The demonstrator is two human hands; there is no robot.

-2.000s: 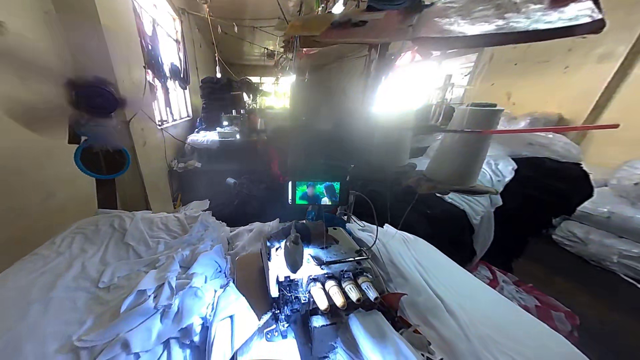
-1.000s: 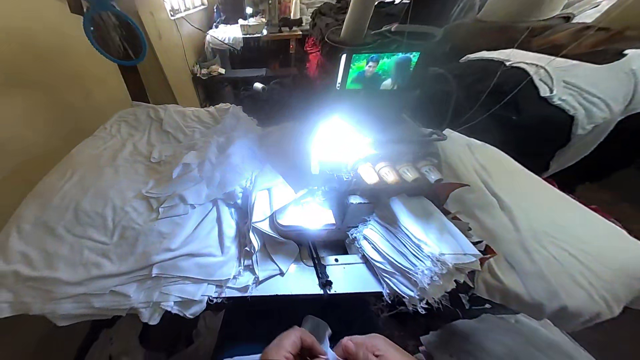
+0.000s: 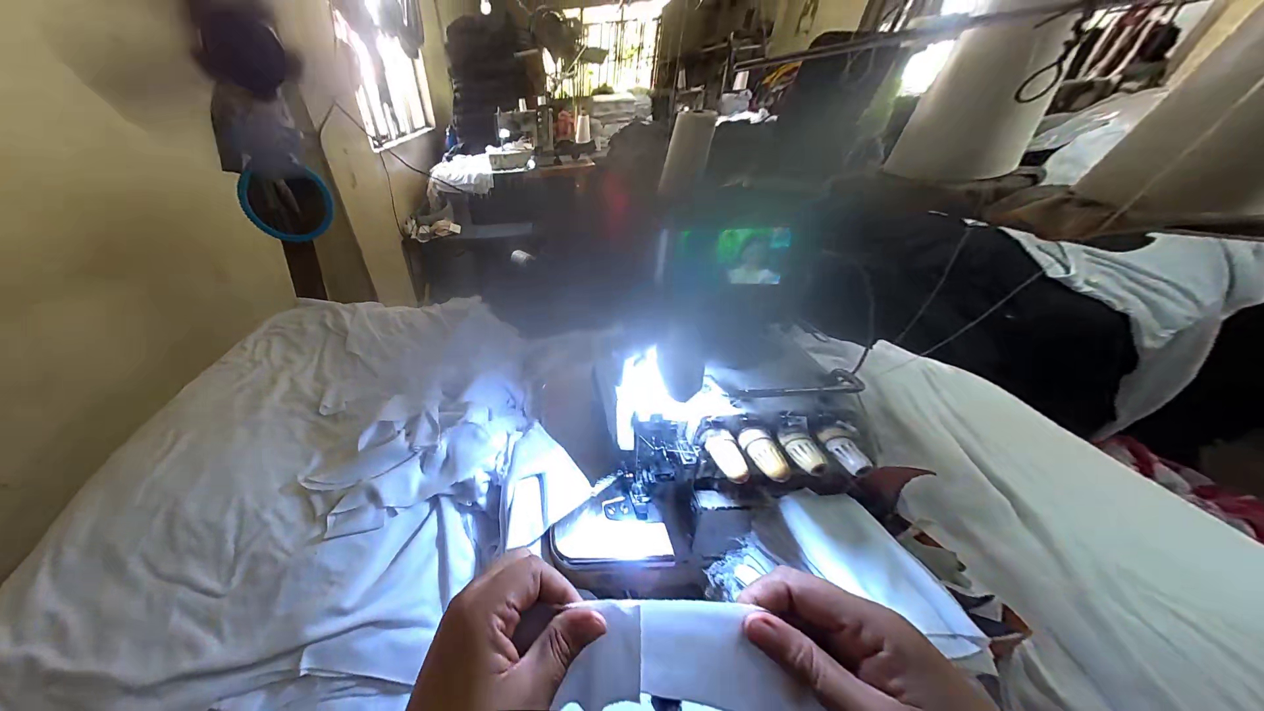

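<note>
Both hands hold one white fabric piece (image 3: 681,647) by its upper edge, stretched between them near the bottom of the head view. My left hand (image 3: 518,632) pinches its left end between thumb and fingers; my right hand (image 3: 839,637) pinches the right end. A vertical seam or fold line runs down the cloth between them. Just beyond stands an overlock sewing machine, its pale plate (image 3: 612,538) brightly lit and its needle area partly lost in glare. Several tension dials (image 3: 765,452) sit in a row on its right. The cloth's lower part is cut off by the frame.
White fabric pieces (image 3: 395,484) are heaped on the left, and a stack of white cloth (image 3: 859,553) lies right of the machine. More white cloth (image 3: 1037,474) covers the right side. Behind the machine is a lit screen (image 3: 755,257); large thread cones (image 3: 973,99) stand at upper right.
Two seconds ago no hands were in view. Both hands now appear larger and higher in the view than one second ago, with white cloth spread between them. The view has tilted between frames.
</note>
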